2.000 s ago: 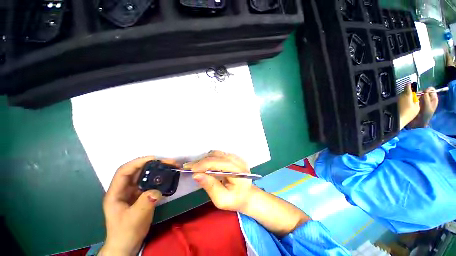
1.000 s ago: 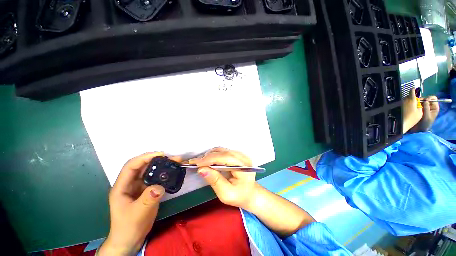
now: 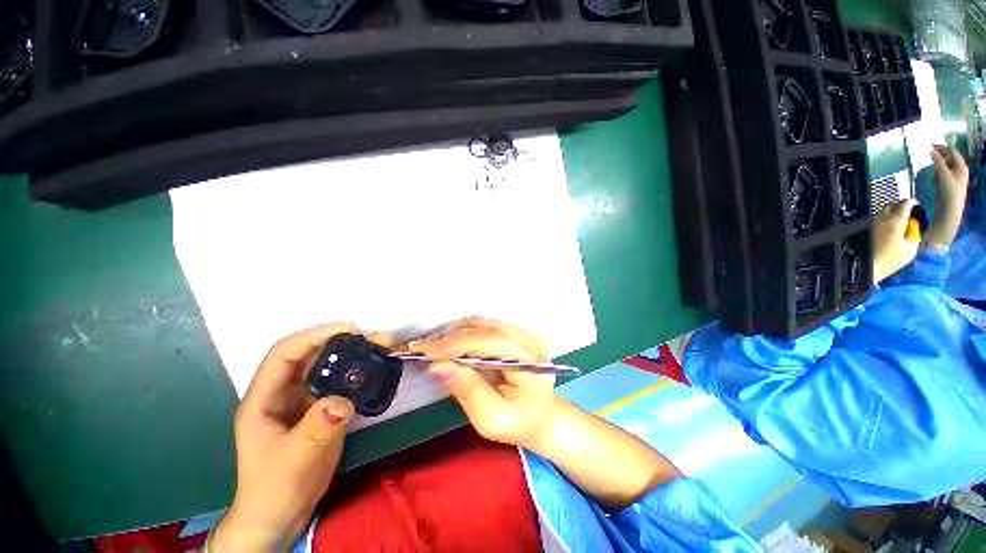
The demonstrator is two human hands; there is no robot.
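My left hand [image 3: 283, 432] holds a black camera housing [image 3: 373, 380] by its edges, thumb on the near edge. Its open side, with a round centre hole and two bright dots near the left edge, faces up. My right hand [image 3: 492, 380] holds silver tweezers [image 3: 519, 365] like a pen, their tip at the housing's upper right rim. Whether the tip grips anything is too small to tell. A small tangle of black rings [image 3: 495, 147] lies at the far right of the white paper sheet [image 3: 378, 248], with tiny loose pieces beside it.
Stacked black foam trays [image 3: 357, 103] with housings in pockets stand behind the paper. More stacked foam trays [image 3: 746, 216] stand to the right. Beyond them a person in a blue smock [image 3: 822, 400] works, hands [image 3: 895, 240] near an orange item. The green bench edge runs below my hands.
Since two seconds ago the view has shifted slightly, and the tweezers' tip has moved from over the housing to its right rim. The neighbouring person's hands have moved apart.
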